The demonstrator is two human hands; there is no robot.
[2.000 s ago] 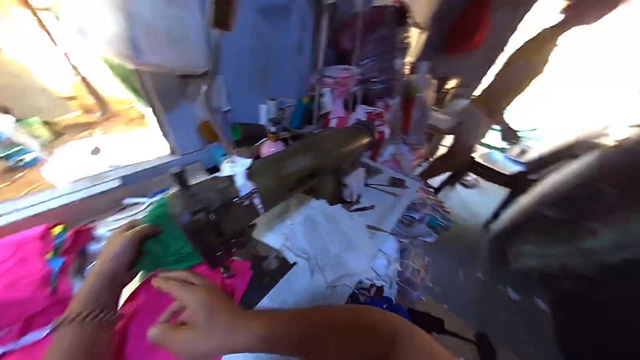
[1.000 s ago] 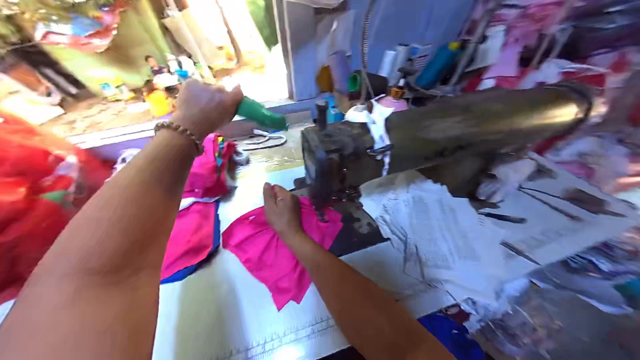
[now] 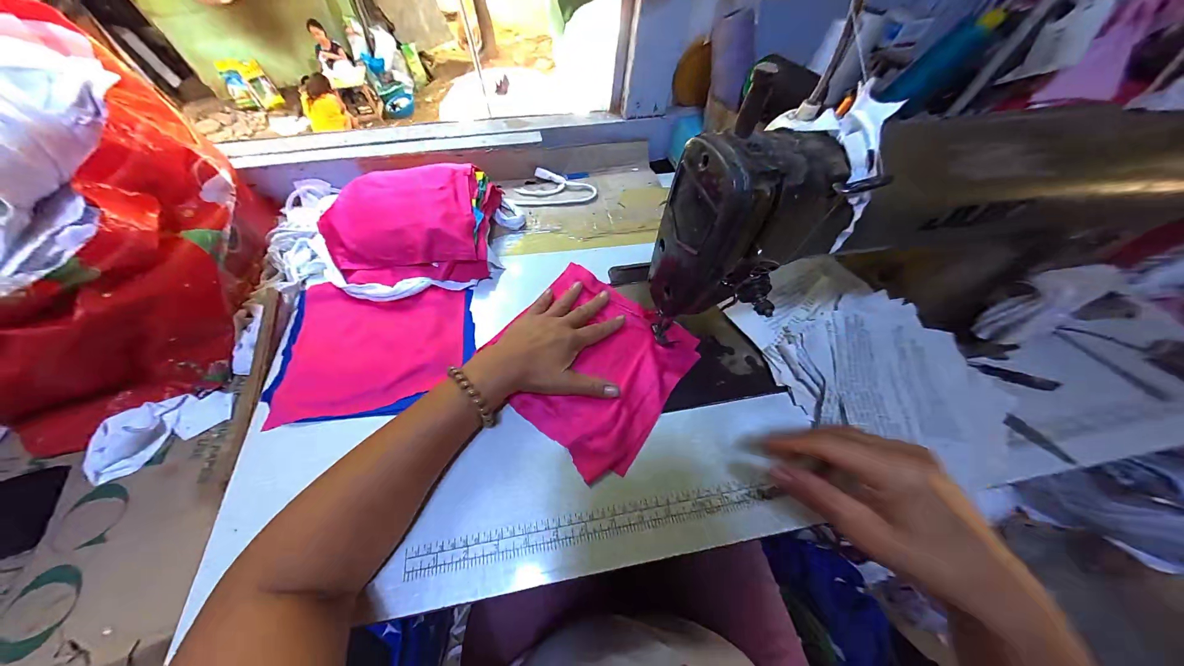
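Observation:
My left hand (image 3: 555,347) lies flat, fingers spread, on a pink piece of fabric (image 3: 615,407), pressing it to the white table. The fabric's right part lies under the needle and presser foot of an old dark sewing machine (image 3: 717,222). My right hand (image 3: 856,490), blurred, is off the fabric above the table's front right part, its fingers apart and nothing seen in them. Left of my left hand lie flat pink and blue fabric pieces (image 3: 370,347), with a folded pink bundle with white edging (image 3: 402,227) over their upper end.
Printed papers (image 3: 897,379) lie right of the machine, near dark narrow strips. A ruler scale (image 3: 592,527) runs along the table's front edge. At the left stands a red plastic bag (image 3: 120,277) with white cloth. Thread cones stand behind the machine. Two people (image 3: 328,83) are outside the opening.
My left hand has come down from beside the green thing it held onto the pink fabric. My right hand has left that fabric and moved right. The green thing is no longer in my left hand.

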